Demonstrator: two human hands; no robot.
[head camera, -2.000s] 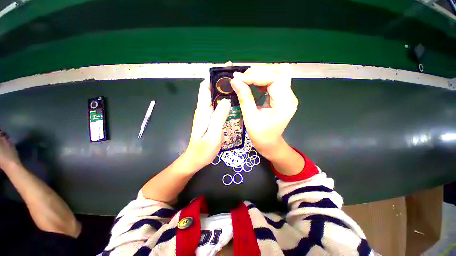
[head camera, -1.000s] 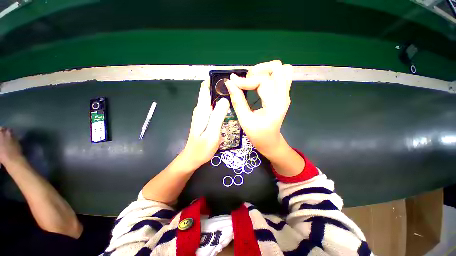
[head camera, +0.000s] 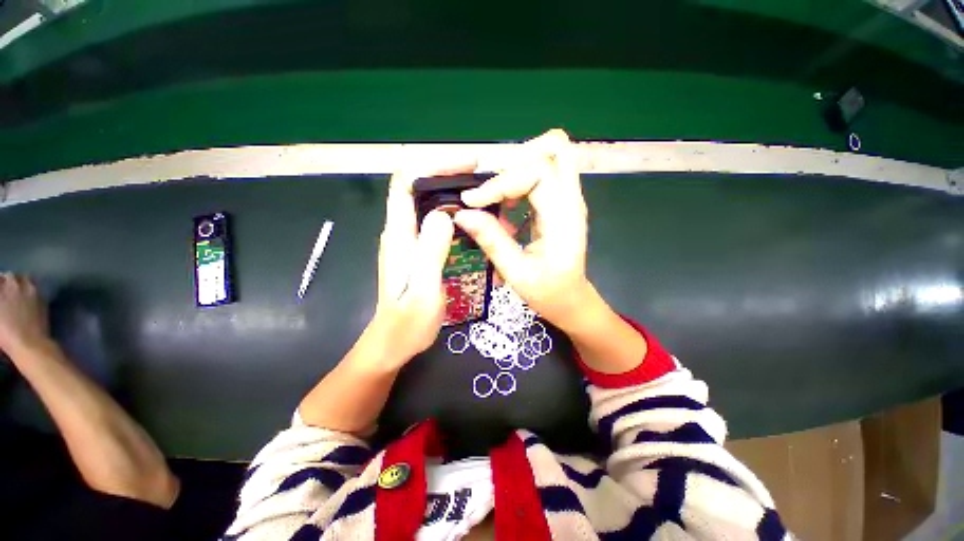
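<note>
My left hand (head camera: 410, 264) holds a black handheld unit (head camera: 465, 285) from its left side, thumb over the front. The unit's lower part shows a green and reddish circuit board. My right hand (head camera: 544, 238) is at the unit's upper end, thumb and index finger close together at the round part (head camera: 448, 209), which is mostly covered. Whether the fingertips pinch anything cannot be told. A loose pile of white rings (head camera: 507, 328) lies on the dark worktop just below the unit, with two rings apart nearer me.
Another unit (head camera: 212, 260) and a white stick (head camera: 315, 259) lie at left. A person's arm (head camera: 79, 407) rests at far left. A pale raised edge (head camera: 275, 159) borders the green belt (head camera: 634, 106), which carries a dark unit (head camera: 846, 108). A cardboard box (head camera: 835, 476) stands at lower right.
Both hands and the held unit have shifted slightly left, and the unit has tilted, its board now looking redder. The dark unit on the belt has moved left.
</note>
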